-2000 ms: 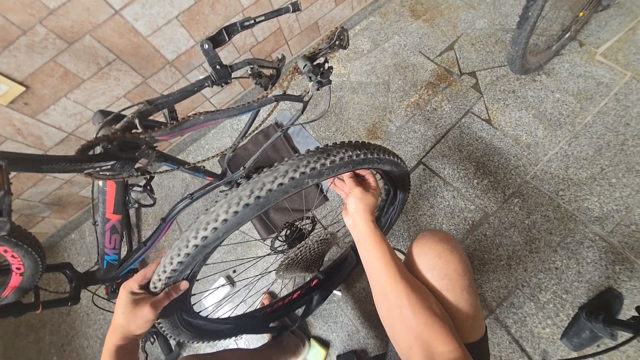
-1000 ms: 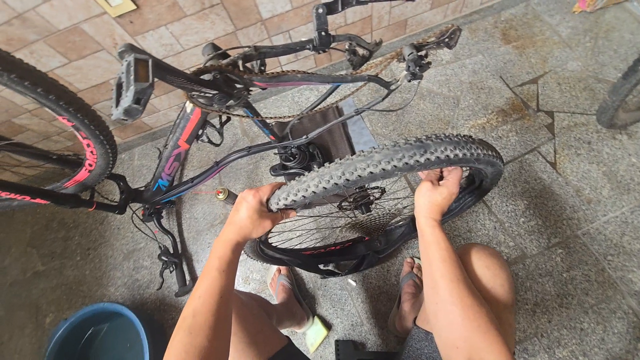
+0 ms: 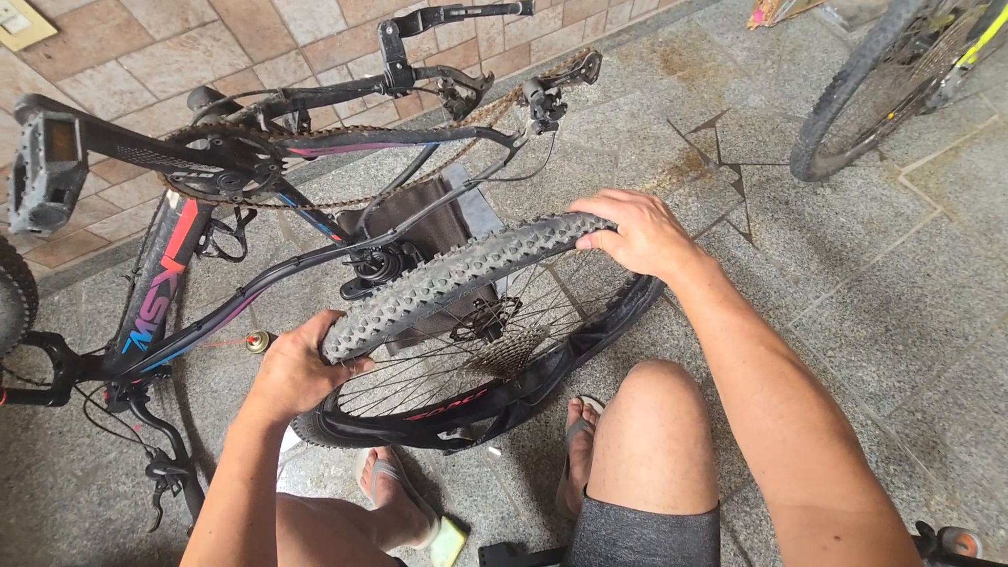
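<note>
A bicycle wheel with a knobby tyre is held tilted before my knees. My left hand grips the tyre at its left end, thumb over the inner side. The tyre's upper right part is in my right hand, fingers across the tread. Along the near side of the rim, loose black rubber hangs out, perhaps an inner tube or the tyre's edge. The cassette and a brake disc show at the hub between the spokes.
Beyond the wheel lies a bicycle frame with its chain and crank, near a tiled wall. A dark cloth and a spray can are on the stone floor. Another bicycle's wheel stands upper right. A yellow-green sponge lies by my foot.
My right hand has moved from inside the rim to the outside of the tyre and now grips its tread. My left hand remains on the tyre's left end.
</note>
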